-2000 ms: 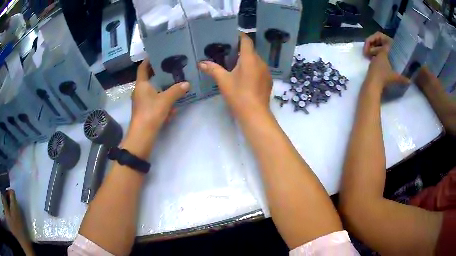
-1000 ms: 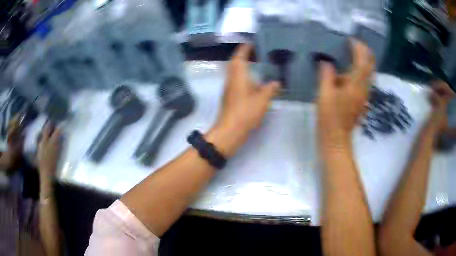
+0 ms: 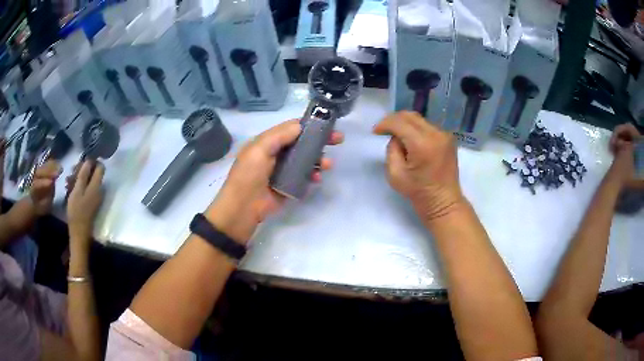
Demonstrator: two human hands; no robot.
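Note:
My left hand (image 3: 258,166) is closed around the handle of a dark grey handheld fan (image 3: 302,151) and holds it upright, a little tilted, above the white table. Its round glossy head (image 3: 335,81) faces up toward me. My right hand (image 3: 422,162) is to the right of the fan, empty, with its fingers curled and not touching anything. A second grey fan (image 3: 185,162) lies on the table to the left of my left hand.
Printed retail boxes (image 3: 248,60) stand along the back left, and three more (image 3: 472,92) behind my right hand. A heap of small dark parts (image 3: 547,161) lies right. Another person's hands (image 3: 83,187) hold a fan at far left; another person's arm (image 3: 582,233) is at right.
Both hands have let go of the boxes, which now stand at the back. My left hand has taken up one of the two fans from the table. My right hand has drawn back, empty.

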